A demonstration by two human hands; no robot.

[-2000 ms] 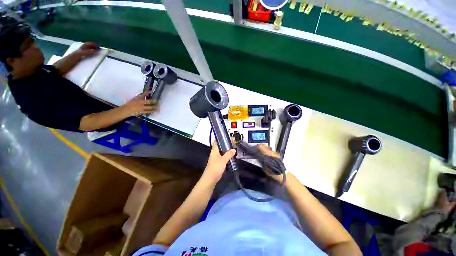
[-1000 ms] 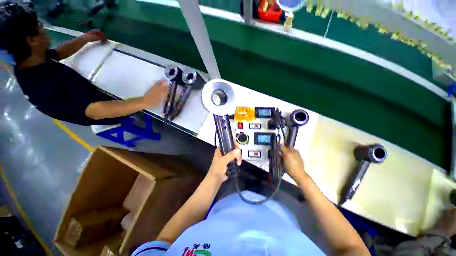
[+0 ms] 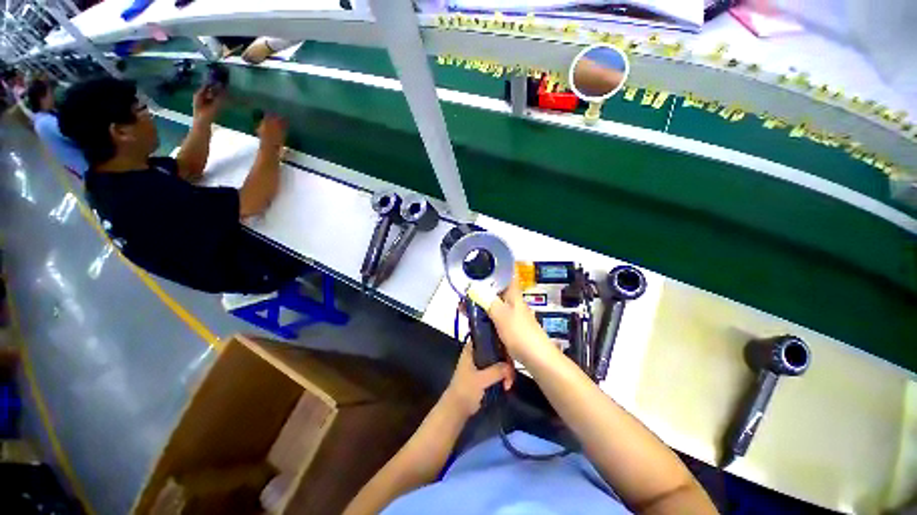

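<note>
A dark grey hair dryer (image 3: pixel 485 337) stands upright in front of me, its round head with a pale ring and dark centre facing me. My left hand (image 3: pixel 477 378) is closed around the lower handle. My right hand (image 3: pixel 508 314) is at the upper handle just below the head, with a pale yellow tip on a finger; whether it grips the handle is unclear. The black cord (image 3: pixel 523 449) loops down from the handle end. The test box (image 3: pixel 553 320), with dark displays, is partly hidden behind my right hand and forearm.
One dryer (image 3: pixel 609 322) lies right of the test box, another (image 3: pixel 772 390) farther right, and two (image 3: pixel 394 239) at left. A person (image 3: pixel 171 191) sits at left. A carton (image 3: pixel 241 422) is below left. The green belt (image 3: pixel 644 191), post (image 3: pixel 420 111) and mirror (image 3: pixel 599 72) are beyond.
My right hand has left the cord bundle beside the test box and moved up to the dryer head. The person at left has moved a hand off the two dryers. The view has tilted up.
</note>
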